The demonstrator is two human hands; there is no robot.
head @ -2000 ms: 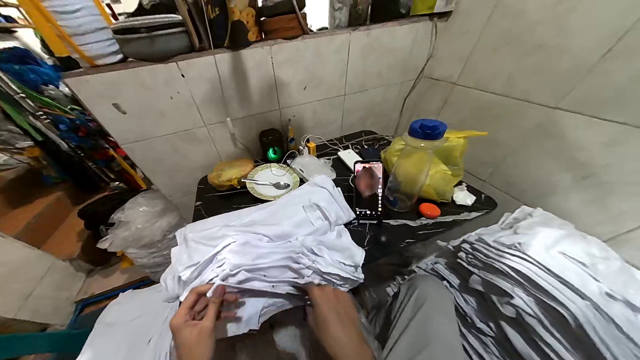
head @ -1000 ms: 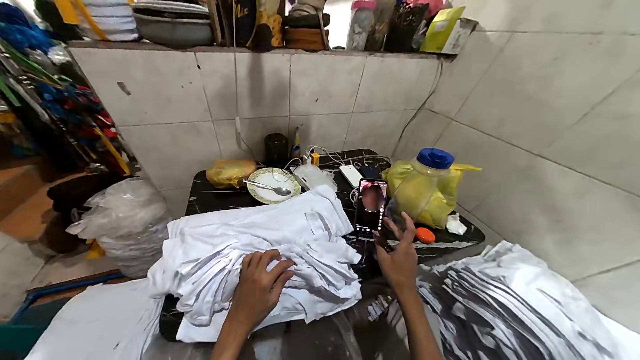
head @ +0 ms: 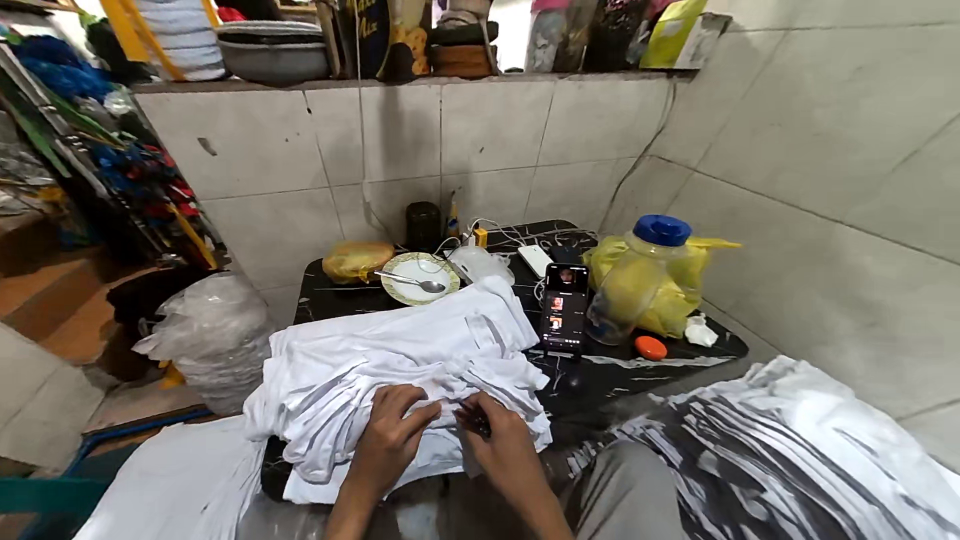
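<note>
A pile of white cloth garments (head: 390, 352) lies across the front of a black marble-patterned table. My left hand (head: 394, 431) rests on its front folds, fingers bent over the fabric. Close to its right, my right hand (head: 495, 435) has curled fingers at the front edge of the same pile; whether they pinch the cloth cannot be told. Behind the pile, to the right, a smartphone (head: 564, 311) stands upright with its screen lit. More white garments (head: 810, 420) are heaped at the right, beyond a knee in grey cloth. Another white stack (head: 180, 480) lies at lower left.
A plate (head: 420, 279) with a spoon, a yellow wrapped bundle (head: 356, 261) and a dark cup (head: 424, 225) stand at the back. On the right are a blue-lidded clear jar (head: 637, 277), a yellow bag (head: 679, 292) and an orange lid (head: 650, 347). Plastic-wrapped goods (head: 217, 337) stand left.
My right hand, near the phone one second ago, is back at the front of the white pile beside my left hand. The phone's screen shows a different picture.
</note>
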